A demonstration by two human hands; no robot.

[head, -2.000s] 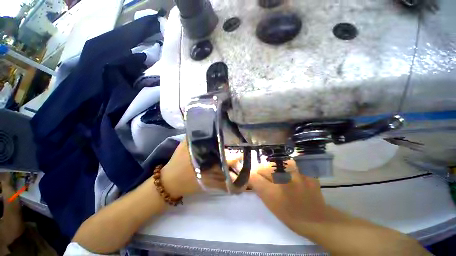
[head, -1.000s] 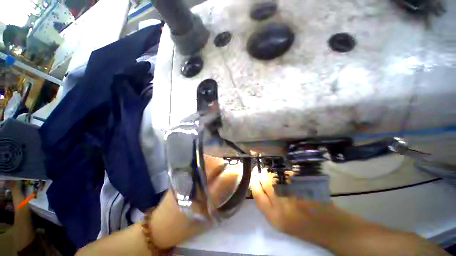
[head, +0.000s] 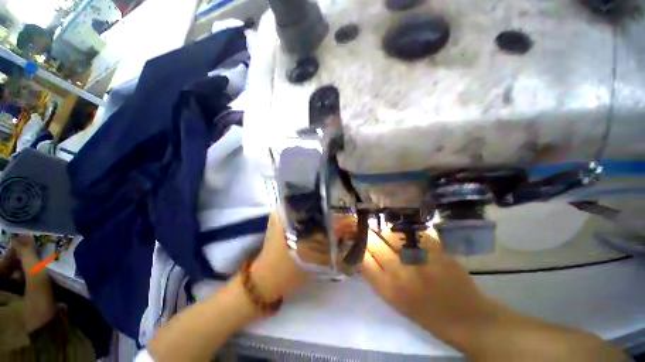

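Note:
The navy and pale grey-white garment (head: pixel 134 170) lies in a heap left of the machine head. A narrow navy strip (head: pixel 237 230) runs from it toward my left hand. The lockstitch machine (head: pixel 452 99) fills the top, its chrome guard (head: pixel 304 205) in front of my left hand. My left hand (head: pixel 283 258) is at the needle area, its fingers mostly hidden by the guard. My right hand (head: pixel 417 279) lies beside it under the lit needle area, fingers together and partly behind the tension parts. What lies under the fingertips is hidden.
A white rounded piece (head: pixel 541 226) lies on the bed under the arm. Pointed metal blades (head: pixel 601 209) show at the right. A grey vented box (head: pixel 32 194) stands at the left. Another person's arm (head: pixel 35 290) is at the lower left. A scale runs along the table's front edge (head: pixel 283 351).
The view has shifted back and forth. My left hand is again close behind the guard, and the navy strip beside it now shows. My right hand stays at the needle area.

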